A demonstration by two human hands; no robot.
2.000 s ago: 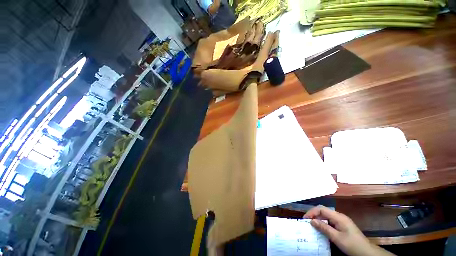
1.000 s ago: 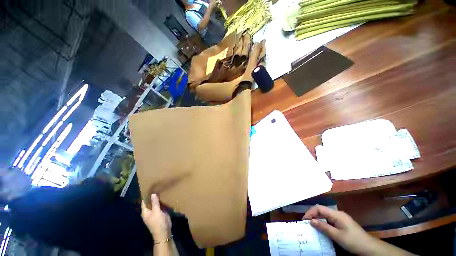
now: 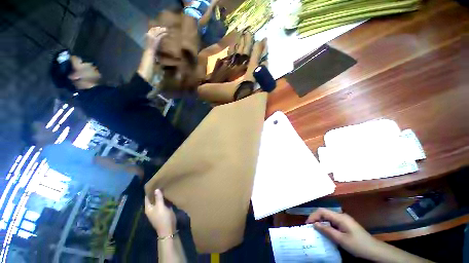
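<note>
My left hand [image 3: 161, 214] holds the lower left edge of a large tan-brown leather panel [image 3: 216, 159], which overlaps the desk's left edge. My right hand [image 3: 342, 232] holds a small white note with writing [image 3: 303, 245] by its upper right part, at the bottom of the view over the drawer area. A white paper stack [image 3: 285, 167] lies on the desk, its left side partly covered by the leather. White paper patterns [image 3: 371, 150] lie to its right.
Open drawer [image 3: 406, 233] with a pen and a dark item. Dark rounded object [image 3: 264, 78], dark flat rectangle [image 3: 321, 69], brown leather pile [image 3: 221, 90] and yellow-green stack [image 3: 355, 14] at the far end. A person in black [image 3: 123, 110] at left lifts brown leather; another person stands behind.
My left hand came into view and grips the leather panel, which spread leftward and then sloped lower. A person in black moved in at left with raised brown leather. My right hand stays on the note.
</note>
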